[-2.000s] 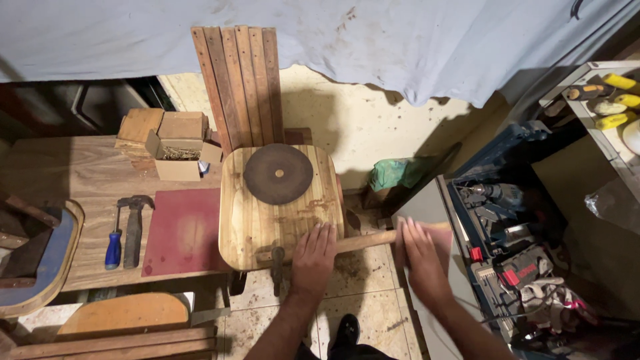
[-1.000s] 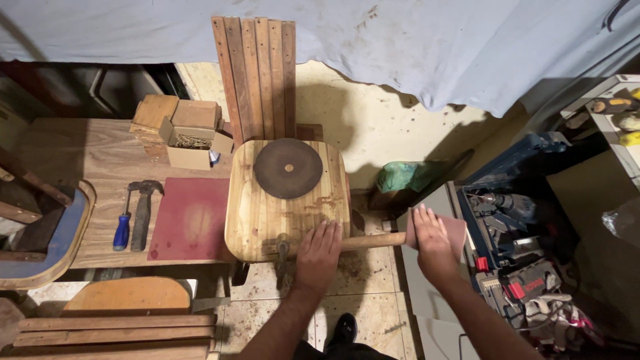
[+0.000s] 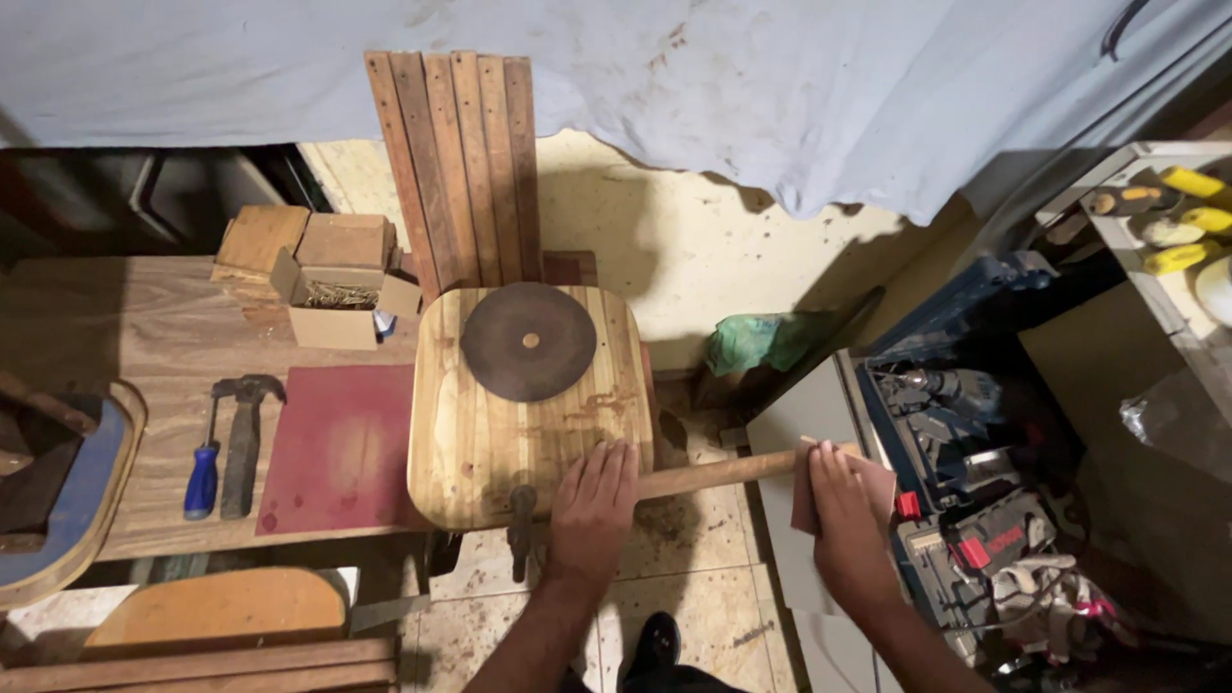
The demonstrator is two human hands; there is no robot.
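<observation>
A slim wooden bar (image 3: 717, 476) juts right from the near edge of a laminated wooden board (image 3: 443, 423). My left hand (image 3: 595, 500) presses down on the bar's left part at the board's edge. Folded over the bar's far right part is a reddish sheet of sandpaper (image 3: 807, 500), with my right hand (image 3: 847, 500) closed on it and the bar. A clamp (image 3: 522, 529) sits at the board's near edge, left of my left hand. On the board lies a dark round abrasive disc (image 3: 529, 342).
Left on the wood-grain table (image 3: 173, 318) are a claw hammer (image 3: 243, 448), a blue-handled screwdriver (image 3: 202, 476), a red sandpaper sheet (image 3: 337, 448) and a carton of screws (image 3: 332, 322). Wooden slats (image 3: 467, 173) stand behind the board. At right is an open toolbox (image 3: 895, 423) beside a grey cabinet (image 3: 794, 414).
My right hand and the sandpaper are farther out along the bar than two seconds ago. My left hand stays at the board's near edge.
</observation>
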